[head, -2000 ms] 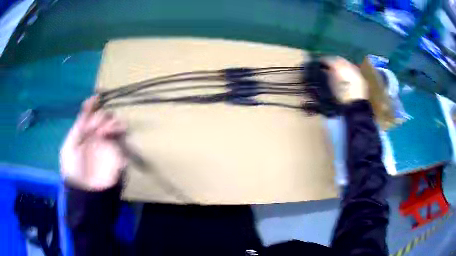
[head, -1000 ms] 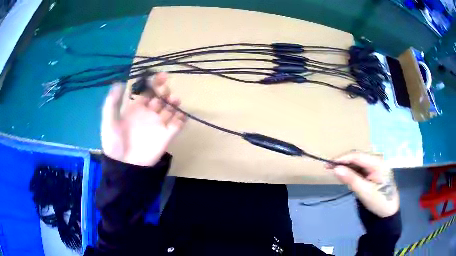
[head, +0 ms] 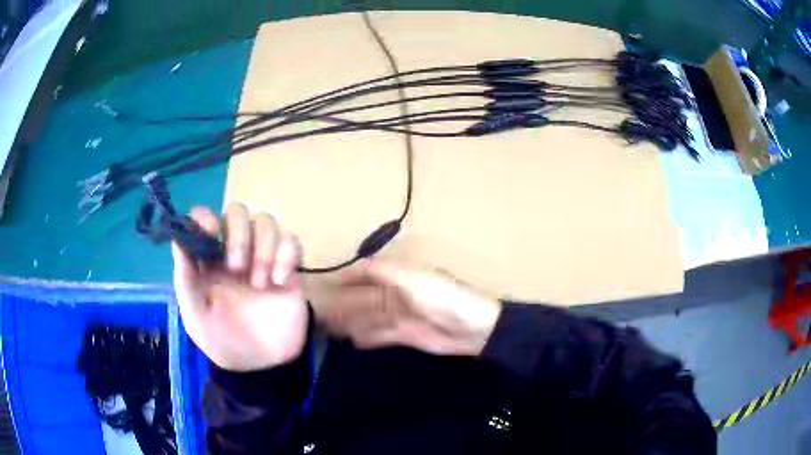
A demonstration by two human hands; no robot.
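My left hand [head: 244, 289] is closed on the black coiled cable end [head: 164, 222] at the lower left of the cardboard sheet [head: 533, 213]. The cable runs from it through an in-line controller [head: 380, 239] and curves up across the sheet to its top edge. My right hand [head: 409, 311] is blurred beside my left, just below the controller; whether it holds anything cannot be told. A cable bundle [head: 356, 102] lies across the sheet, its controllers [head: 511, 93] grouped right of centre, coiled ends [head: 649, 102] at right and silvery wire ends [head: 93, 191] at left.
A blue tote [head: 44, 373] with black cables [head: 124, 364] inside stands at lower left. A small open carton [head: 740, 107] and a dark flat rectangle [head: 702, 102] are at the right, by a white sheet [head: 716, 213]. A red stool [head: 791, 298] stands at the right edge.
My right hand has moved left, away from the cable's far side, to beside my left hand. The held cable now curves upward over the bundle. My left hand has moved slightly down.
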